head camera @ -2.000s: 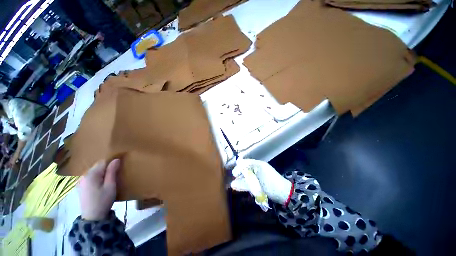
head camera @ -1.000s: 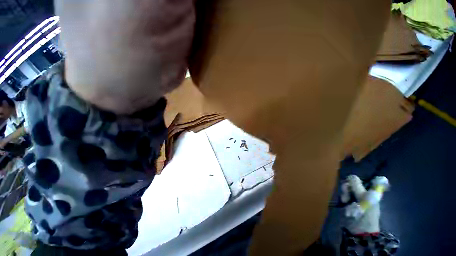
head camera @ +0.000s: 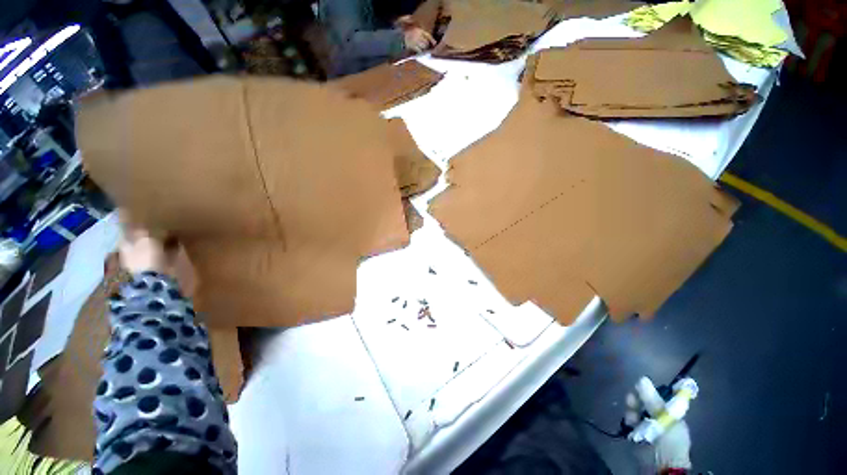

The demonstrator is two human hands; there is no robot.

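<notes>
A large brown cut panel point(head camera: 306, 186) with a dark line across it is held up by my bare left hand point(head camera: 147, 255) at its lower left edge; the hand is partly blurred. It hangs over the panel stack point(head camera: 70, 390) on the left, which it partly hides. My right hand point(head camera: 661, 413), in a white glove, is low at the right, off the table, closed around scissors point(head camera: 685, 368) whose dark blade points up and right. Small dark trimmings point(head camera: 424, 312) lie on the white table surface point(head camera: 320, 394).
Brown panels point(head camera: 604, 204) lie flat at the right table edge, with a smaller panel stack point(head camera: 641, 79) beyond. Yellow pieces point(head camera: 743, 28) are at the far right corner. Another person's hand point(head camera: 415, 37) touches brown panels at the far side.
A panel passed close before the camera and hid much of the table. Now my left hand is farther away at left with a panel showing a dark line. My right hand stays low at right.
</notes>
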